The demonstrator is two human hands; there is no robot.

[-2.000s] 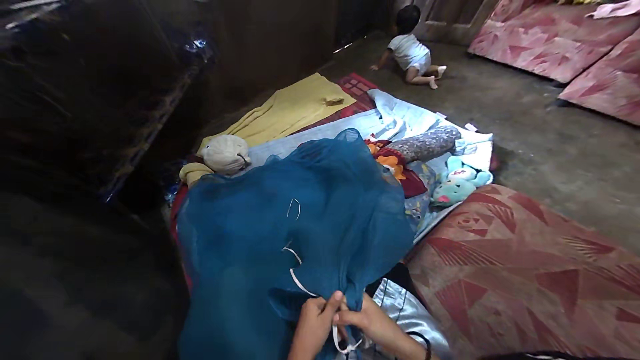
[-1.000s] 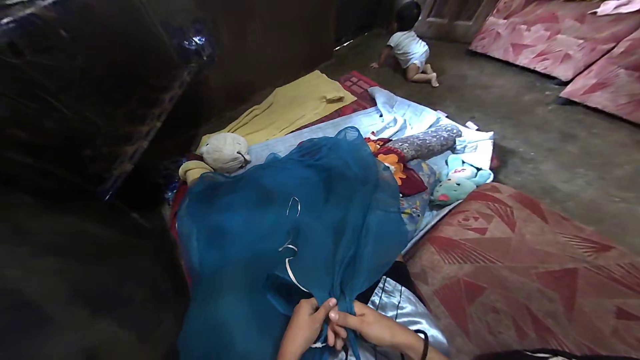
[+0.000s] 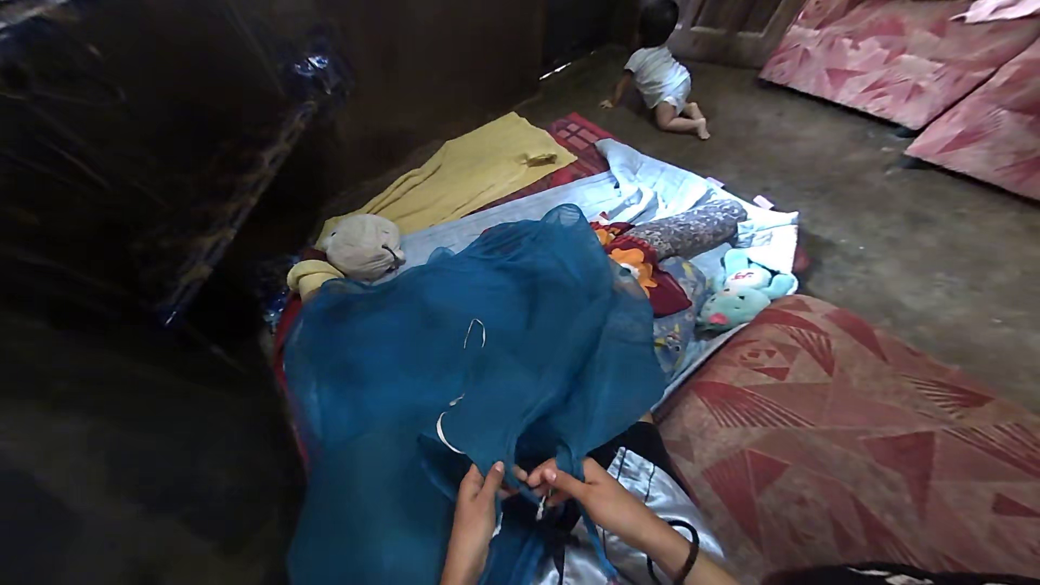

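A large sheer blue cloth (image 3: 455, 325) spreads over the bedding and down to my lap. At its near edge my left hand (image 3: 479, 500) pinches the fabric between thumb and fingers. Close beside it on the right, my right hand (image 3: 573, 483) grips a gathered part of the same cloth, with a dark band on that wrist. A white cord (image 3: 444, 435) lies on the cloth just above my left hand, and a thin white loop shows farther up. A small white end hangs between the hands. Shiny silvery fabric (image 3: 650, 496) lies beneath my right forearm.
A patterned red cushion (image 3: 804, 431) lies at the right. Beyond the cloth are a yellow cloth (image 3: 463, 175), a light blue sheet (image 3: 650, 183), a grey patterned bolster (image 3: 691, 227), a teal soft toy (image 3: 743, 292) and a round beige item (image 3: 364, 246). A small child (image 3: 662, 81) crawls on the floor.
My hands have shifted along the cloth's near edge, and a small gap now shows between them. The child has stayed in about the same place.
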